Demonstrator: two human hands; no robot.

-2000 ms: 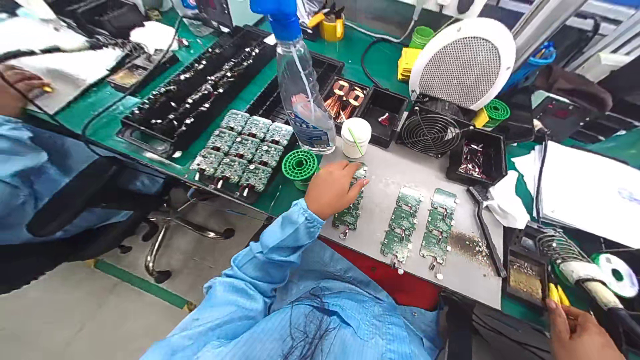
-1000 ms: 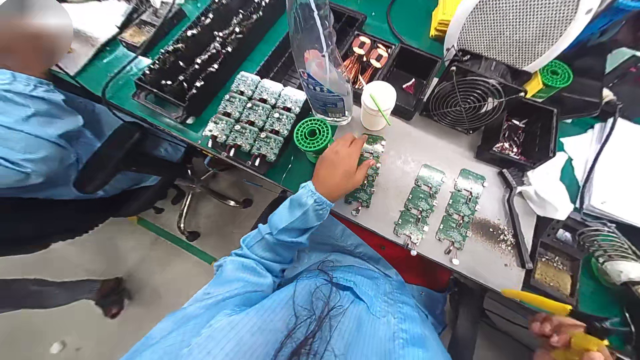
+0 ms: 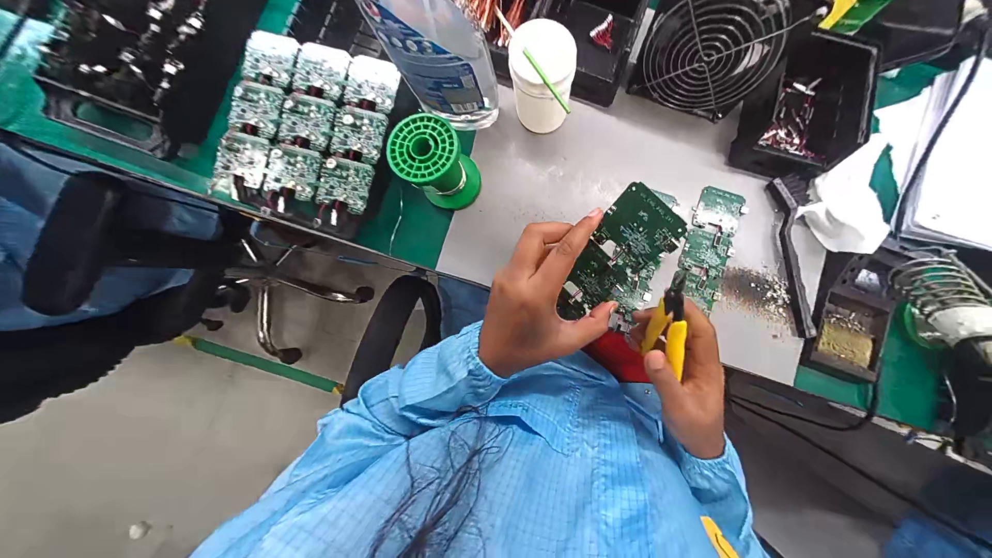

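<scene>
My left hand (image 3: 539, 298) grips a green circuit board panel (image 3: 632, 225) by its left edge, tilted up over the grey mat (image 3: 508, 194). Yellow-handled cutters (image 3: 671, 325) are in my right hand (image 3: 694, 384), their dark jaws pointing up beside the panel's lower right. Another circuit board panel (image 3: 709, 244) lies flat on the mat to the right, and a further one is mostly hidden behind the held panel. Dark and light clippings (image 3: 756, 291) are scattered right of the boards. A black brush (image 3: 790, 256) lies beyond them.
Nine board sections (image 3: 298, 124) sit at the left beside a green spool (image 3: 434, 159). A plastic bottle (image 3: 446, 62), a white container (image 3: 542, 77) and a black fan (image 3: 709, 54) stand behind. At right are a parts bin (image 3: 806, 108), a sponge tray (image 3: 849, 333) and a coiled iron holder (image 3: 942, 294).
My left hand has lifted a panel off the mat and tilted it. My right hand has brought the yellow cutters from the far right to the panel. The view is now closer.
</scene>
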